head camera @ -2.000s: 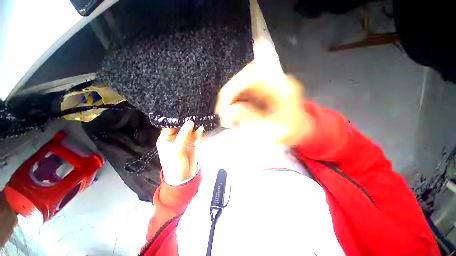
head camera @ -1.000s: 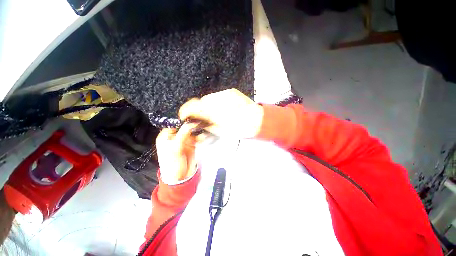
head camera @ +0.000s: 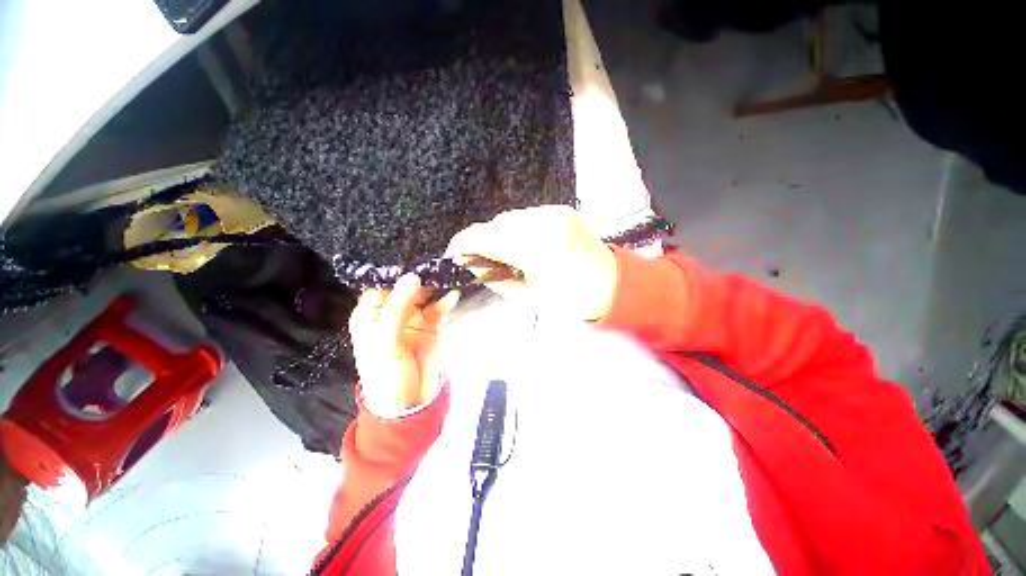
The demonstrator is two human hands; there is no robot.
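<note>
A dark, nubby garment piece [head camera: 394, 158] lies across the lap, reaching up to the top of the picture. A shiny black trim with white glints [head camera: 371, 271] runs along its near edge. My left hand [head camera: 394, 343] pinches the trimmed edge from below. My right hand [head camera: 540, 264] is just right of it at the same edge, fingers curled over the cloth and trim. A small brownish gap or object shows between its fingers; I cannot tell which. No needle or thread can be made out. Thin loose trim [head camera: 309, 366] loops below left.
A white table edge [head camera: 68, 124] with a dark phone corner [head camera: 186, 11] is upper left. An open yellowish-lined bag [head camera: 169, 231] and a red stool [head camera: 107, 399] are at left. A dark shape and a wooden stand [head camera: 810, 96] are upper right, over grey floor [head camera: 810, 214].
My right hand was blurred and raised to the right, then came down over the left fingertips. It now sits slightly further right, uncovering more trim. My left hand has barely moved.
</note>
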